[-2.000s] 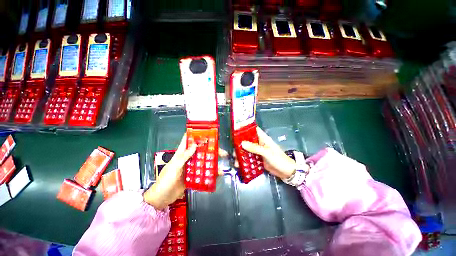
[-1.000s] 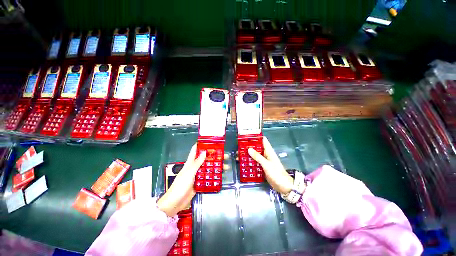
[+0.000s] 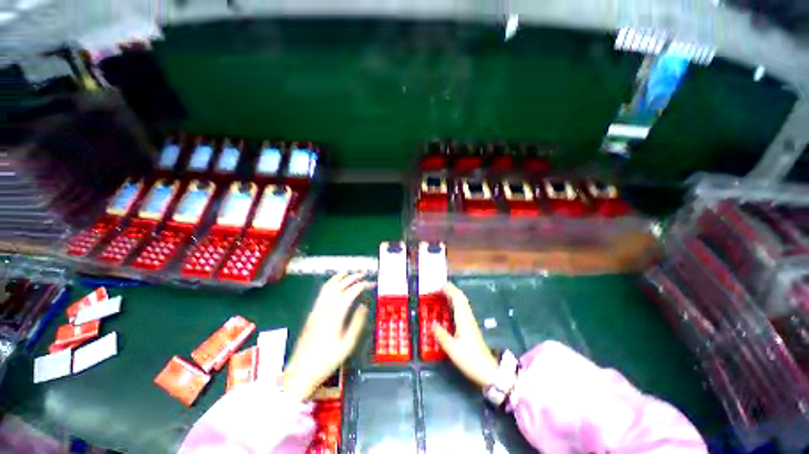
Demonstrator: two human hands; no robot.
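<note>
Two open red flip phones stand side by side in the far part of the clear tray [image 3: 387, 390], light screens away from me and keypads toward me. My left hand [image 3: 332, 326] is beside the left phone [image 3: 392, 328], fingers apart, holding nothing. My right hand [image 3: 465, 341] has its fingertips on the keypad of the right phone [image 3: 432, 310]; whether it grips the phone is unclear. A third red phone [image 3: 327, 426] lies in the tray's near left, partly hidden by my left arm.
Orange and white batteries [image 3: 223, 343] lie on the green bench at left. A tray of open phones [image 3: 197, 213] stands rear left. Stacked trays of closed phones [image 3: 518, 197] stand rear right on a brown board [image 3: 550, 258]. Tilted tray stacks [image 3: 727, 301] are at far right.
The two phones were held up in my hands and are now down in the tray. My left hand has let go and moved left. The camera view has tilted up.
</note>
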